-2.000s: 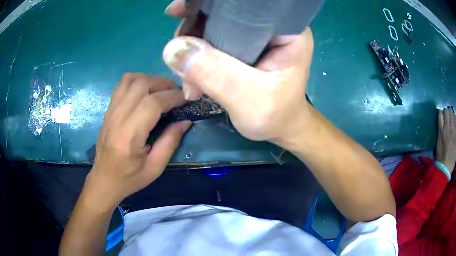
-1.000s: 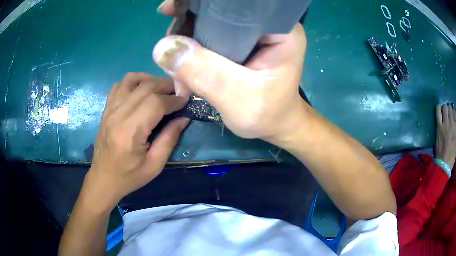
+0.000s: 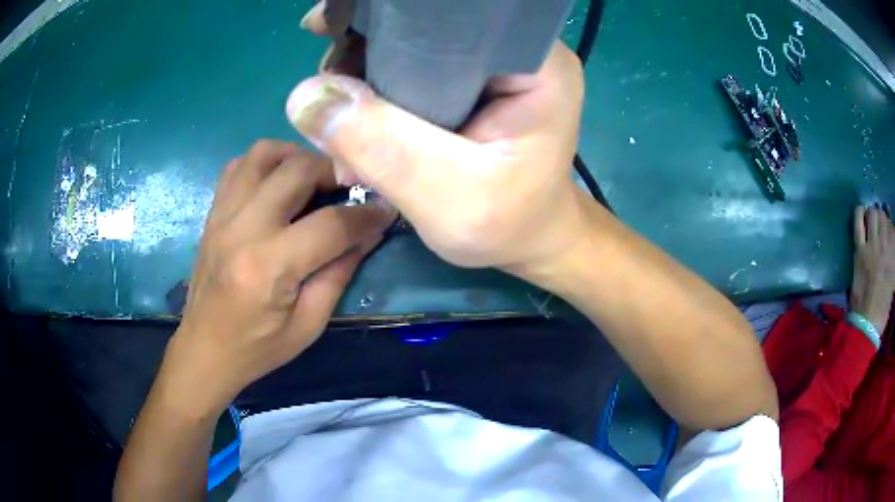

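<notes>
My right hand [image 3: 451,176] is wrapped around the thick grey body of an electric screwdriver [image 3: 442,59] at the top centre. Its tip end is hidden behind my fingers. My left hand [image 3: 275,235] is just left of it, with thumb and fingers pinching a dark circuit board [image 3: 329,199]. Only small parts of the board show between my fingers, with a small bright spot on it. The two hands meet over the board near the bench's front edge.
A cluster of dark boards [image 3: 763,132] lies on the green bench [image 3: 677,255] at the right, below thin white loops [image 3: 765,59]. A shiny clear patch [image 3: 83,206] is at the left. A black cord [image 3: 589,181] runs behind my right hand. A person's red sleeve [image 3: 834,377] shows at lower right.
My right hand and the screwdriver have moved left. My left fingers have shifted further over the board, which shows less than before. More of the black cord shows.
</notes>
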